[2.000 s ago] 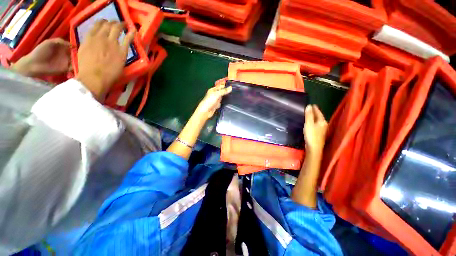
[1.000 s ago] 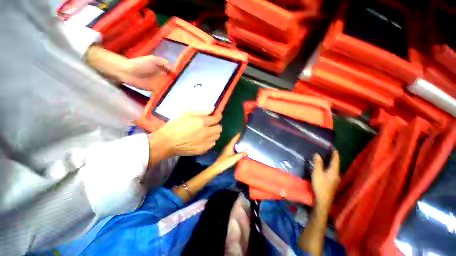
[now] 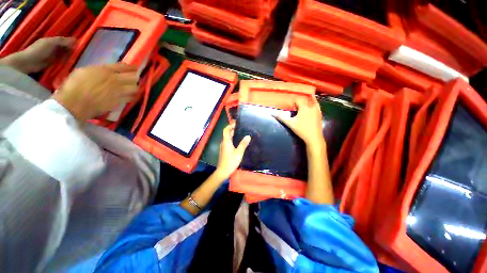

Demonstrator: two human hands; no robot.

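A dark glossy tablet (image 3: 271, 144) lies over a red-orange foam tray (image 3: 267, 184) in front of me, its screen black. My left hand (image 3: 233, 152) is at the tablet's left edge, fingers at the side and thumb over the screen. My right hand (image 3: 304, 123) reaches over the tablet's upper right part, thumb and fingers spread at its top edge. To the left, a lit tablet (image 3: 189, 113) with a white screen and a small ring sits in its own foam tray.
At the left, a person's hand (image 3: 100, 89) handles another tablet in a foam tray. Stacked foam trays (image 3: 336, 45) stand at the back. Upright trays and a tray with a dark tablet (image 3: 454, 186) stand at the right. Green bench top (image 3: 342, 121) shows between.
The lit tablet in its tray now lies on the bench beside my tray, released by the other person. My right hand has moved from the tablet's right side to its top edge.
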